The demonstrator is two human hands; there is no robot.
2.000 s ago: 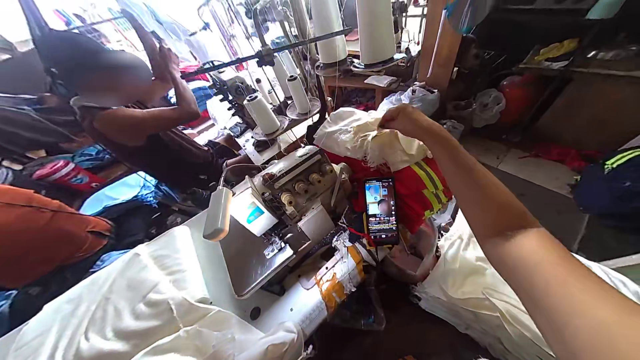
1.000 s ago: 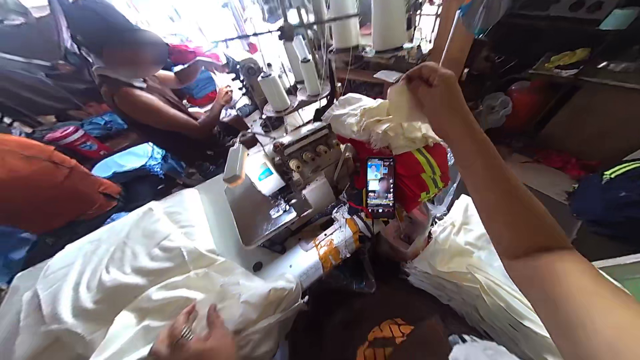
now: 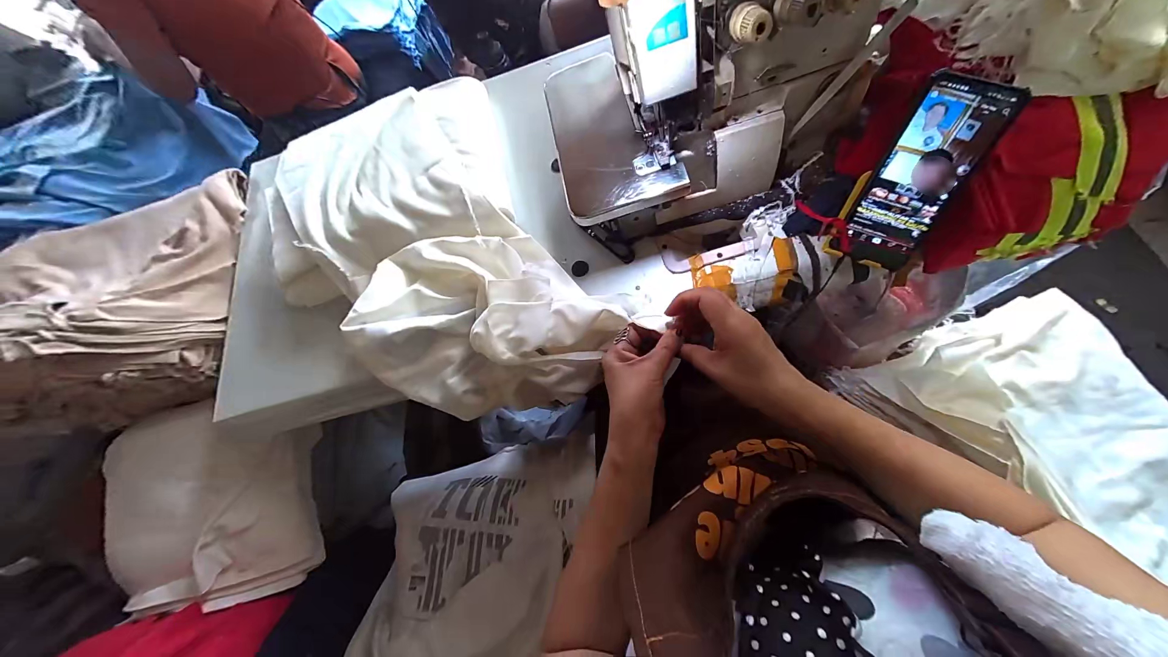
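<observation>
My left hand (image 3: 639,370), with a ring on one finger, pinches the edge of a cream fabric piece (image 3: 456,301) at the front of the white sewing machine table (image 3: 310,383). Touching it fingertip to fingertip, my right hand (image 3: 730,347) has thumb and forefinger at the same edge; what lies between the fingertips is too small to tell. The cloth spreads leftward from my hands over the table. Beyond them stands an overlock sewing machine (image 3: 666,100), its presser foot (image 3: 655,162) over the metal plate, with no cloth under it.
A lit smartphone (image 3: 931,164) leans against red fabric with yellow stripes (image 3: 1077,173) at the right. More cream cloth (image 3: 1049,401) lies at the lower right. Stacked beige pieces (image 3: 119,283) sit left of the table. An orange garment (image 3: 237,46) is at the upper left.
My right hand has come down from the cream cloth beside the machine to meet my left hand at the fabric edge. The view has tilted down and left.
</observation>
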